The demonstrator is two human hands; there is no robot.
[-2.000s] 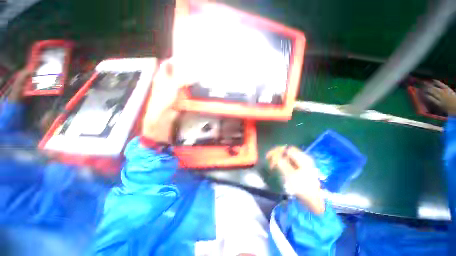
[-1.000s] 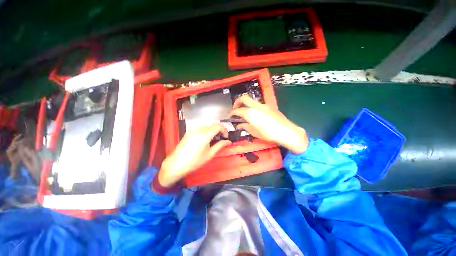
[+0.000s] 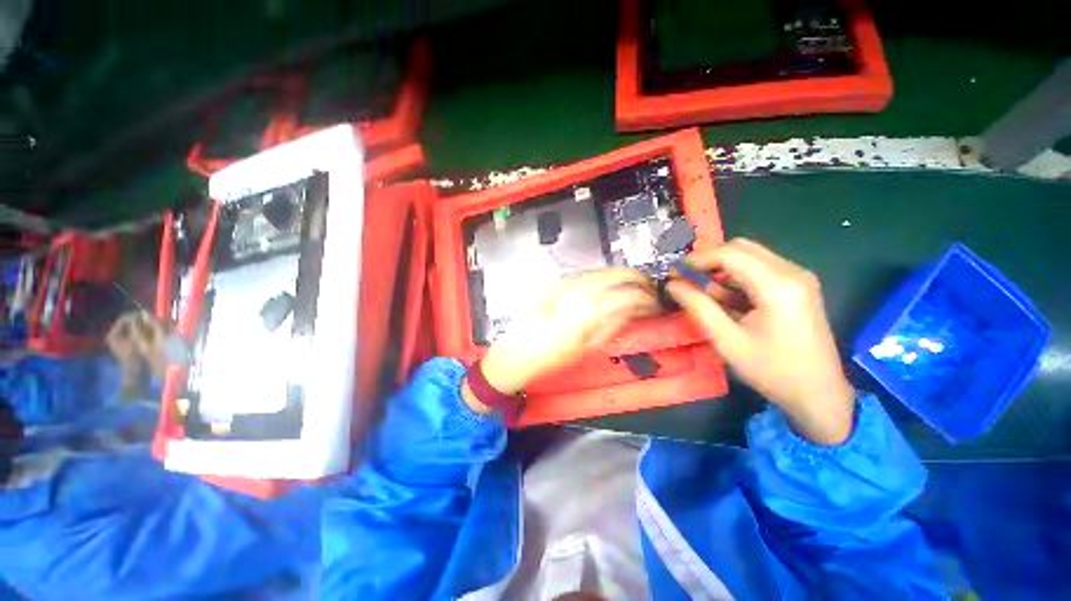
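Note:
An opened tablet (image 3: 534,252) lies in a red-orange foam frame (image 3: 452,241), on top of another red frame. Its left part is silver; the main board (image 3: 640,211) is at the right. A dark pad sits on the silver area and a dark round piece (image 3: 677,236) on the board. My right hand (image 3: 769,323) pinches a small dark grey piece (image 3: 693,276) at the tablet's lower right. My left hand (image 3: 564,323) lies over the tablet's lower edge, its fingertips near the right ones; whether it grips anything is hidden.
A white-framed tablet (image 3: 341,294) lies tilted on red frames at left. Another framed tablet (image 3: 634,100) is on the conveyor behind. A blue bin (image 3: 957,340) with shiny contents is at right. A grey post (image 3: 1034,123) stands at far right. Another person's hand (image 3: 139,343) is at far left.
The tilted framed tablet from two seconds ago now lies flat. Since one second ago, my hands have moved toward its lower right corner, uncovering more of the board. The view has shifted.

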